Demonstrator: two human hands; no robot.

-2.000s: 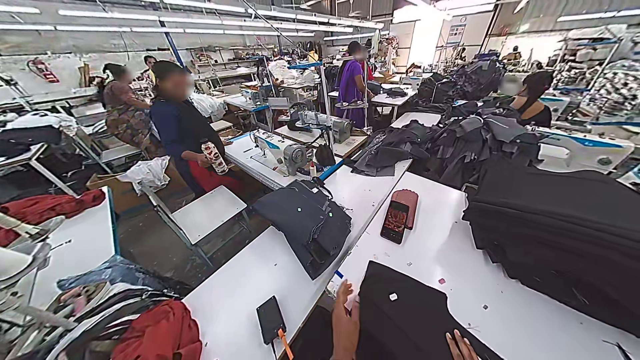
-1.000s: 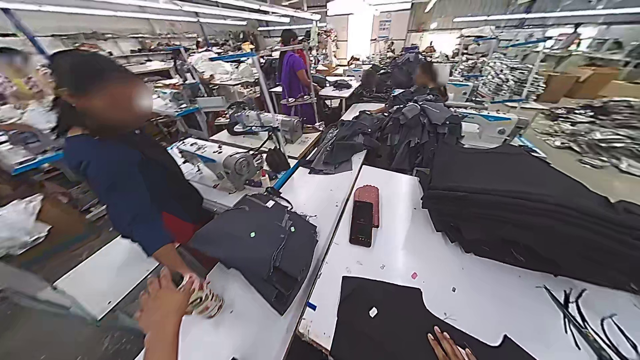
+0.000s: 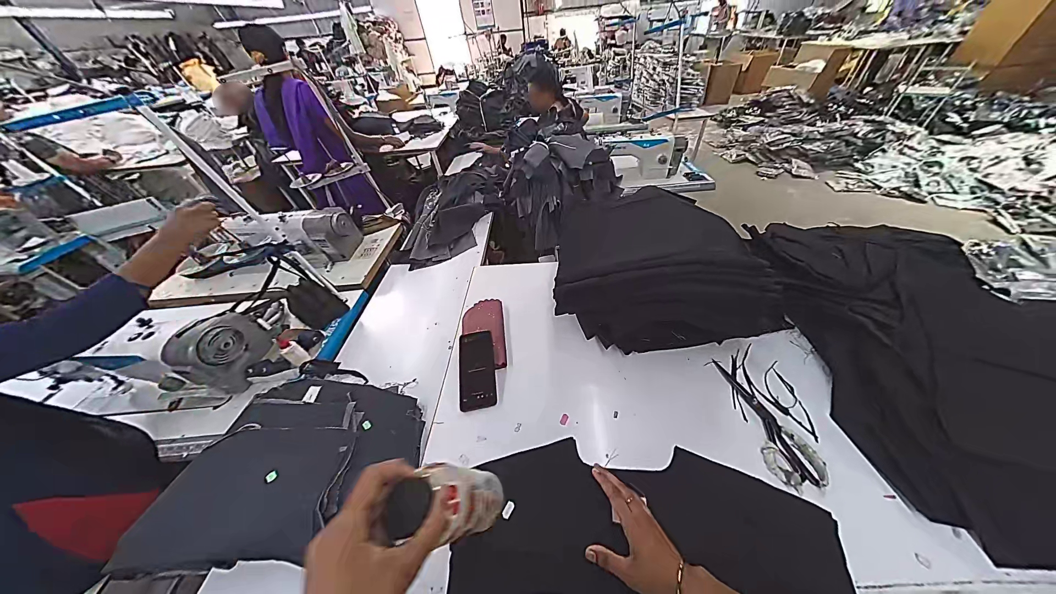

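My left hand (image 3: 371, 528) grips a round, light patterned container (image 3: 474, 502) by its dark end, low in the middle of the view. To its right, my right hand (image 3: 631, 528) lies spread on a black cut fabric piece (image 3: 544, 495) that bears a small white sticker (image 3: 508, 510). Beyond the fabric, a dark phone (image 3: 477, 371) rests partly on a pink scallop-edged case (image 3: 495, 318). Scissors (image 3: 780, 441) with wrapped handles lie on the white table (image 3: 660, 396), among dark cords.
A tall stack of black fabric (image 3: 660, 280) and draped black cloth (image 3: 907, 355) occupy the right. Dark folded panels (image 3: 272, 462) lie at left, below a sewing machine (image 3: 313, 235). A person's arm (image 3: 165, 256) reaches in at far left; others work behind.
My left hand, touching the container by the other person's hand a second ago, now holds it above the fabric's left edge. The other person's arm has moved away. The view has turned right.
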